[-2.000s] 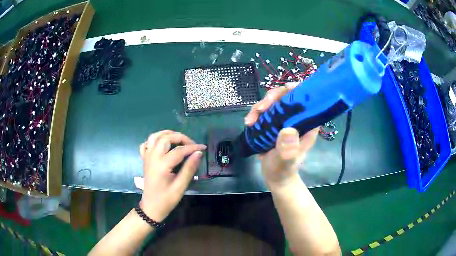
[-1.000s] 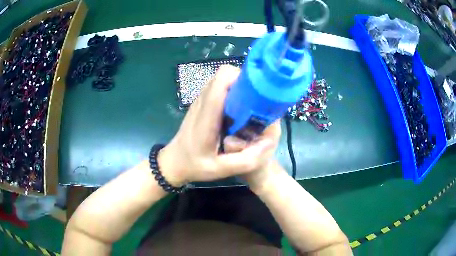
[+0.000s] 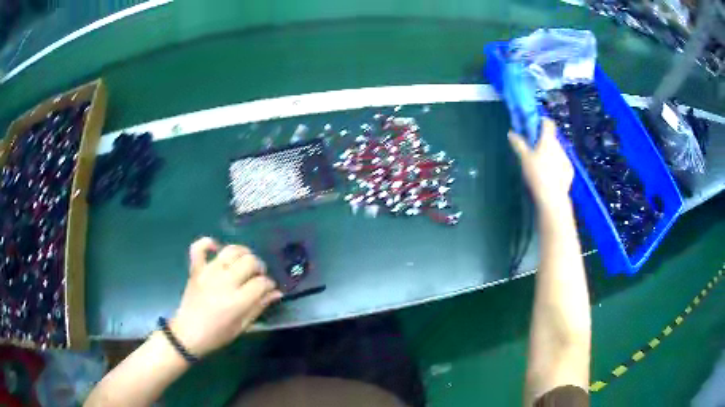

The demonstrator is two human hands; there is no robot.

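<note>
The dark square fixture (image 3: 276,240) lies near the front of the bench, with a small black housing (image 3: 295,260) in its recess; a light spot shows on the housing. My left hand (image 3: 228,292) is just left of the fixture, fingers curled; whether it holds anything is hidden. A thin black strip (image 3: 306,292) lies by its fingertips. My right hand (image 3: 547,168) is at the left side of the blue bin, its thumb and fingers around the blurred blue electric screwdriver (image 3: 521,99). The screw tray (image 3: 274,181) sits behind the fixture, partly filled with silvery screws.
A loose pile of red-wired connectors (image 3: 401,171) lies right of the tray. Black parts (image 3: 127,171) lie left. The cardboard box (image 3: 79,199) stands far left. The blue bin (image 3: 628,171) holds black parts and a clear bag (image 3: 560,54). A dark cord (image 3: 521,234) hangs near my right forearm.
My hands have parted from around the screwdriver. My right hand and the screwdriver have moved right to the bin, and my left hand has moved left and down. The view has shifted, uncovering the fixture and connectors.
</note>
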